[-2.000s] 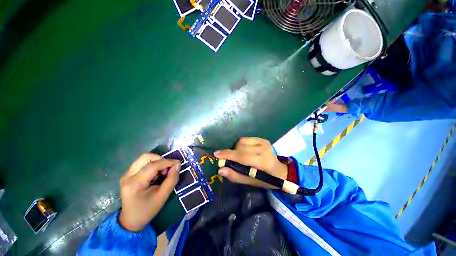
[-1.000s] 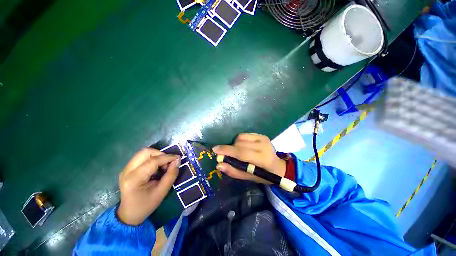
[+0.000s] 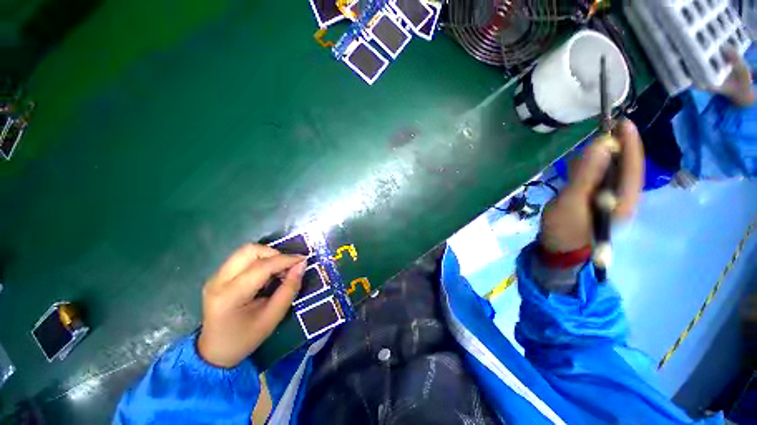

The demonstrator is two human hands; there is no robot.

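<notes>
The blue PCB panel (image 3: 338, 282) lies on the green mat near my body, with dark white-bordered LCD screens (image 3: 319, 317) on its left side. Orange flex cables (image 3: 359, 287) stick out on its right side. My left hand (image 3: 249, 303) has thumb and fingertips pinched at the panel's upper-left screens; whether it grips the panel or solder wire cannot be told. My right hand (image 3: 591, 195), blurred, holds the soldering iron (image 3: 605, 199) upright at the right, its metal tip over the mouth of the white tub (image 3: 581, 79).
A fume fan (image 3: 500, 25) stands at the top beside the tub. Finished panels (image 3: 378, 37) lie at the top centre. Loose LCD modules (image 3: 58, 332) lie at the left. At the upper right, a person's hand (image 3: 736, 79) holds a white component tray (image 3: 693, 37).
My right hand has moved from the panel up and right to the tub with the iron. My left hand has stayed at the panel. The white tray has moved up beside the tub.
</notes>
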